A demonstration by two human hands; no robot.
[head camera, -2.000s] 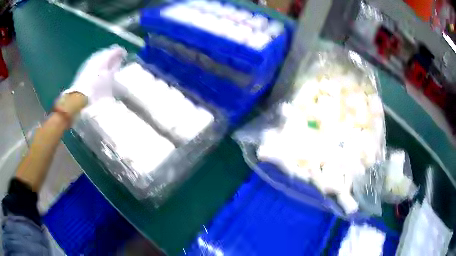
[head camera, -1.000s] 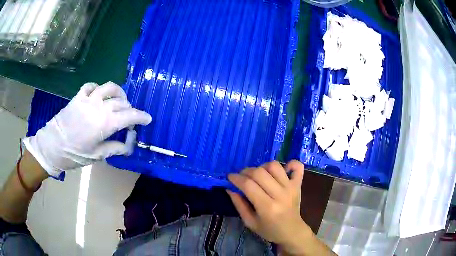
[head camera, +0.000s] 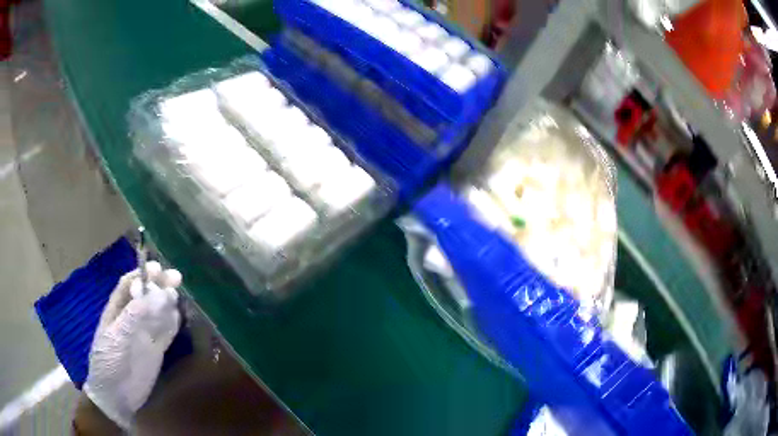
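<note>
My left hand (head camera: 135,341), in a white glove, is at the lower left beyond the bench edge. Its fingers are closed on a small thin tool (head camera: 143,257) that points up; the image is blurred and its full shape is hidden. A blue plastic tray (head camera: 546,315) stands tilted on edge at the right centre, in front of the bag of cream parts. My right hand is not in view. Clear blister trays with rows of white parts (head camera: 273,166) lie on the green bench (head camera: 358,366).
Stacked blue trays with white parts (head camera: 384,94) stand at the back. A clear bag of cream parts (head camera: 554,187) lies to the right, beside a grey post (head camera: 529,77). Red and black items (head camera: 674,183) are farther right. Another blue tray (head camera: 68,298) is below the bench at left.
The view has swung up and left. The blue tray, flat before me a second ago, is now tilted on edge. The tool has left the tray with my left hand. My right hand has gone out of view.
</note>
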